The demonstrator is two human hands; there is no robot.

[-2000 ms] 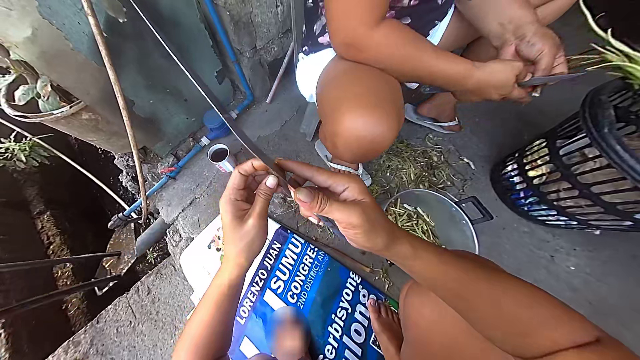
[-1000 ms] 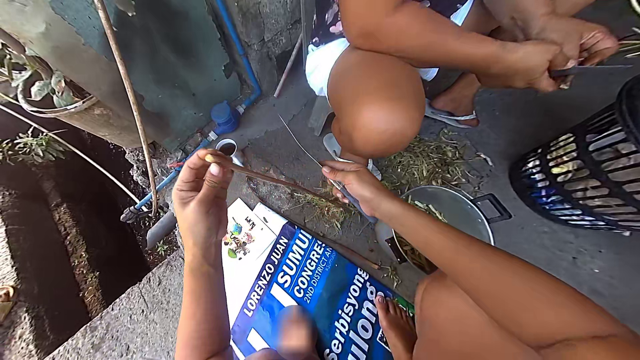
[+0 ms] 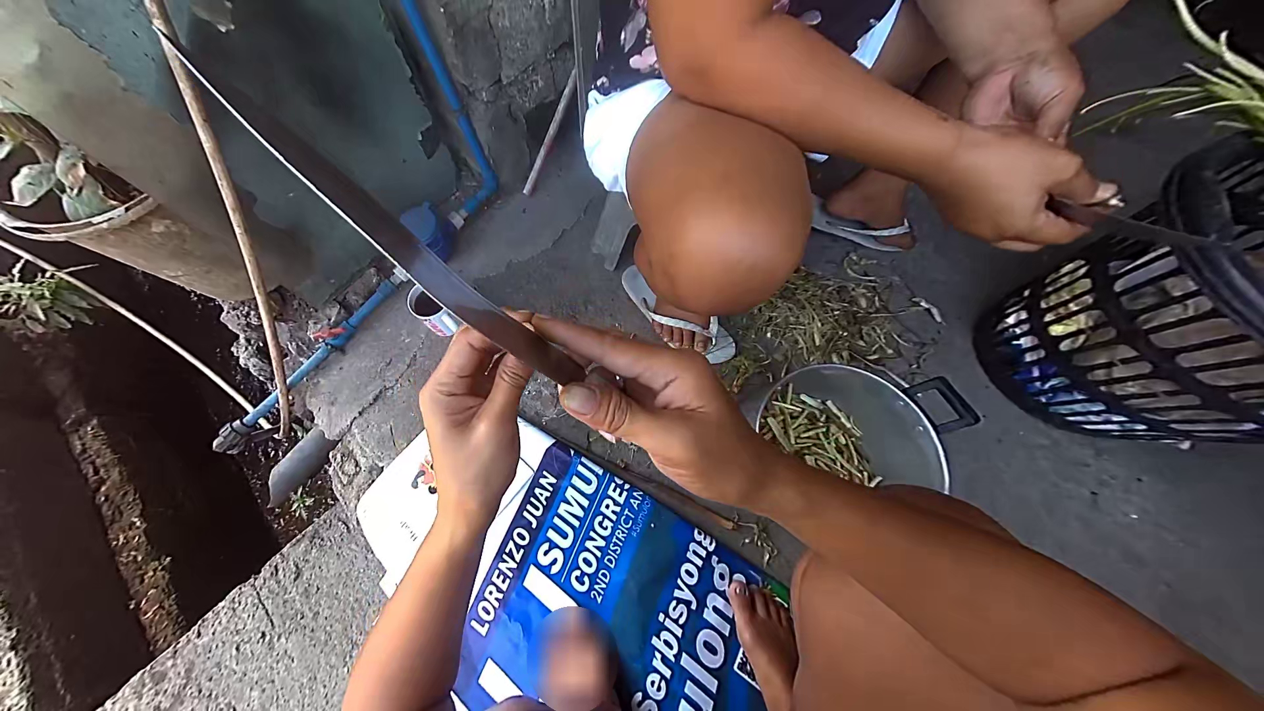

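Note:
My right hand (image 3: 652, 405) grips the handle end of a long thin-bladed knife (image 3: 425, 267), whose blade slants up to the left. My left hand (image 3: 479, 415) is closed up against the blade near the handle, fingers and thumb pinched together; whether it holds a stalk behind the blade is hidden. Cut stalk pieces (image 3: 820, 430) lie in a round metal pot (image 3: 923, 449) to the right of my hands. Beneath my hands a printed blue tarpaulin (image 3: 632, 553) is spread on the ground. A mug (image 3: 433, 308) with dark contents stands just beyond my left hand.
Across from me another person's hand (image 3: 1027, 188) holds a knife (image 3: 1136, 227). Plant trimmings (image 3: 829, 316) lie beside that person's sandals. A black plastic basket (image 3: 1116, 346) stands at right. Blue pipe (image 3: 351, 331), a leaning stick (image 3: 227, 197) and a concrete ledge (image 3: 257, 622) are at left.
One second ago my hands were apart, the left holding a long brown stalk and the right the knife. They are now together at the knife, its blade raised to the upper left.

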